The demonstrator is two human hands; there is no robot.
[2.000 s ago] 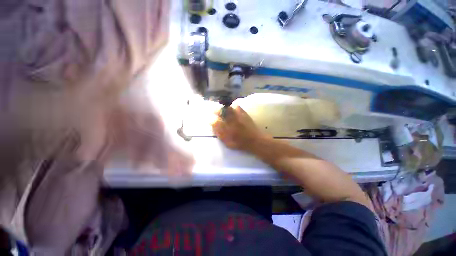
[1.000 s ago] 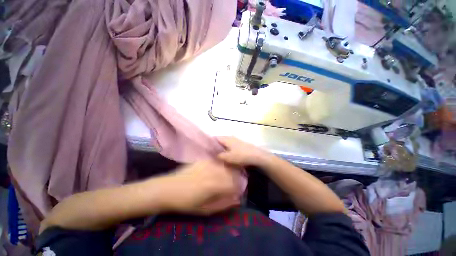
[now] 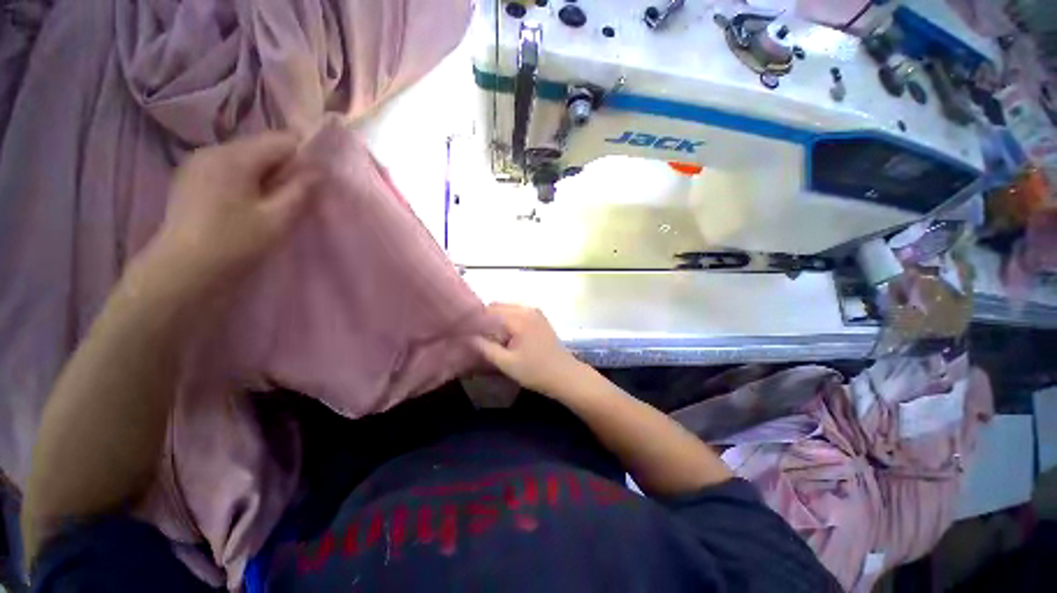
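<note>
A dusty-pink garment piece (image 3: pixel 348 278) is spread between my two hands, left of the needle area and over the table's near edge. My left hand (image 3: pixel 238 191) is raised and pinches its upper corner; it is slightly blurred. My right hand (image 3: pixel 522 348) pinches its right end at the table edge. The white sewing machine (image 3: pixel 742 174) stands ahead with its presser foot area (image 3: pixel 542 185) away from the cloth. No cloth shows under the needle.
A large bundle of pink cloth (image 3: pixel 70 232) drapes over the table's left side and hangs down. A smaller pink pile with white parts (image 3: pixel 858 463) lies below the table edge at right. A clear bag-like item (image 3: pixel 921 301) sits at the machine's right end.
Both hands were together near my lap; my left hand has moved up and left, opening out the cloth. Earlier my right hand was at the needle. The view has shifted too.
</note>
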